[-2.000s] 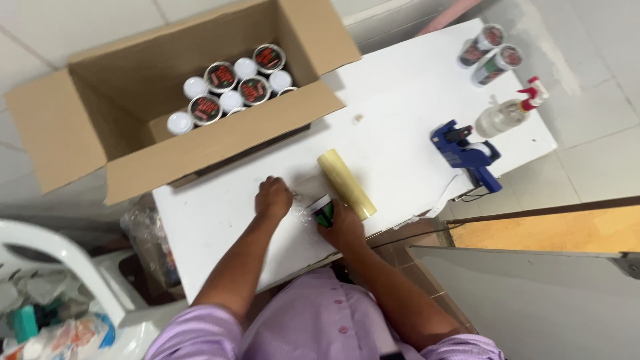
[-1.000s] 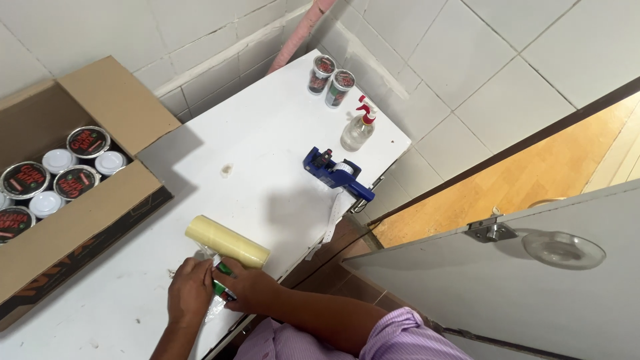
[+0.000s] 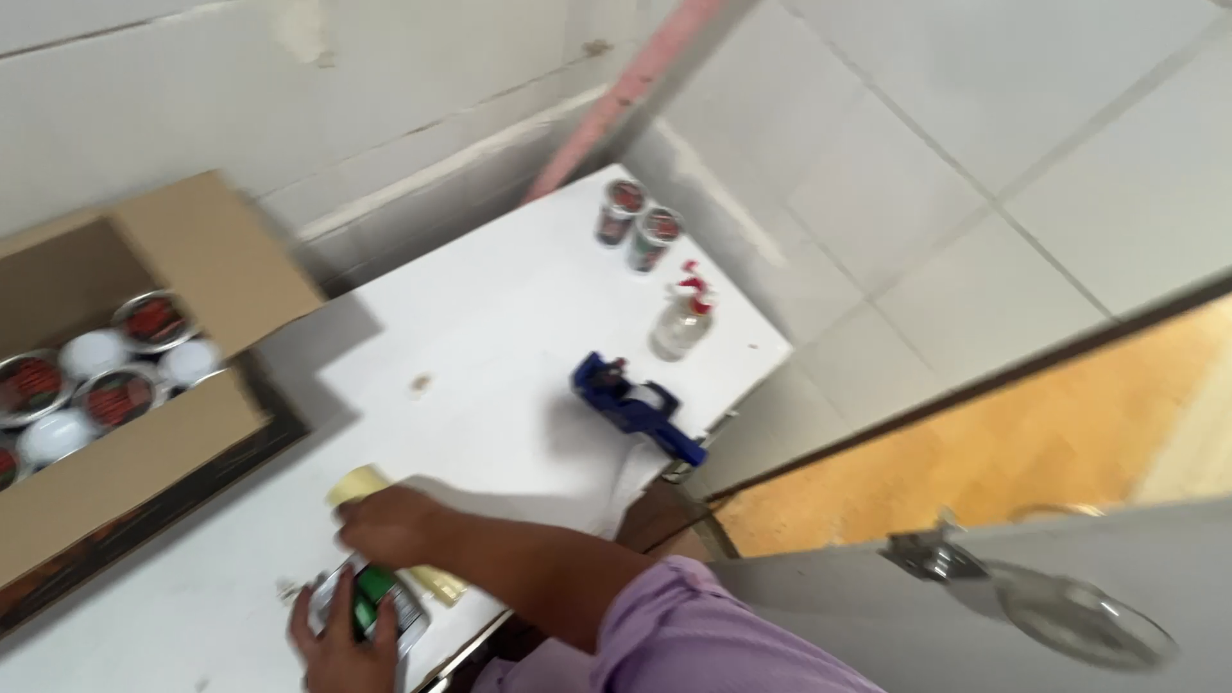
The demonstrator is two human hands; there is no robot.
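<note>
My left hand is closed around a small container with green on it, near the front edge of the white table. Clear plastic shows beside the container. Across the roll of yellowish film or tape lies my right hand, its fingers over the roll; whether they grip it cannot be told. The roll's two ends show on either side of that hand. The picture is blurred.
An open cardboard box with several lidded cups stands at left. Farther right are a blue tape dispenser, a spray bottle with a red head and two printed cups. A door stands beyond the table's right side.
My right hand has left the green-marked container and moved onto the yellowish roll. My left hand still has the container. The view has swung toward the table's right end.
</note>
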